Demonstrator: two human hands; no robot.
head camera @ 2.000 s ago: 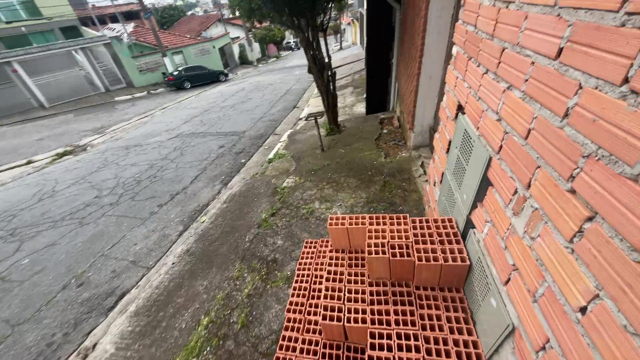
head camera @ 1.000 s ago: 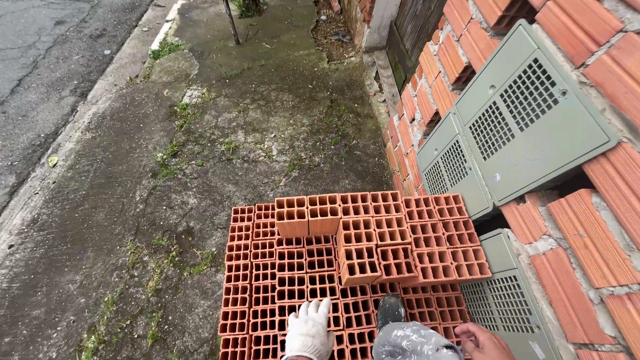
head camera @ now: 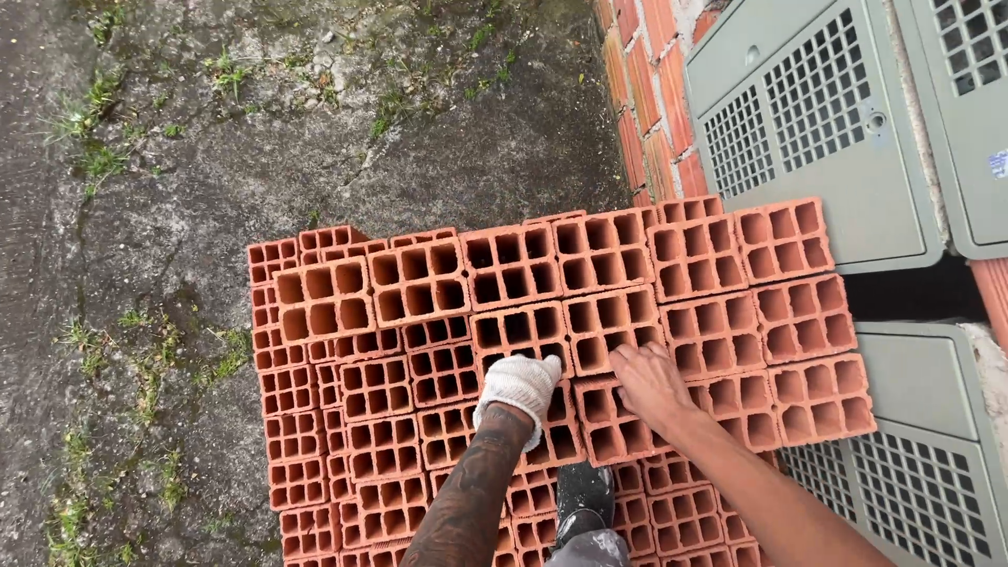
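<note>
My left hand (head camera: 518,394), in a white knit glove, is on a hollow clay brick (head camera: 521,327) in the upper layer of a brick stack; its fingertips go over the brick's near edge. Bare, my right hand (head camera: 647,382) has its fingers at the near edge and holes of the adjoining brick (head camera: 613,319). Another brick (head camera: 618,417) lies just below that hand. All these bricks stand with their square holes facing up. The glove and the brick edges hide how firmly the fingers grip.
The stepped stack of hollow bricks (head camera: 378,390) fills the lower middle. A dark boot (head camera: 584,496) stands on its lower bricks. At right are grey-green vented meter-box doors (head camera: 835,189) and a brick wall (head camera: 650,87). Cracked concrete with weeds (head camera: 354,157) lies beyond and left.
The view has tilted down and come nearer the stack. Both hands have reached forward to bricks of the upper layer; one second ago they were at the near, lower side of the view.
</note>
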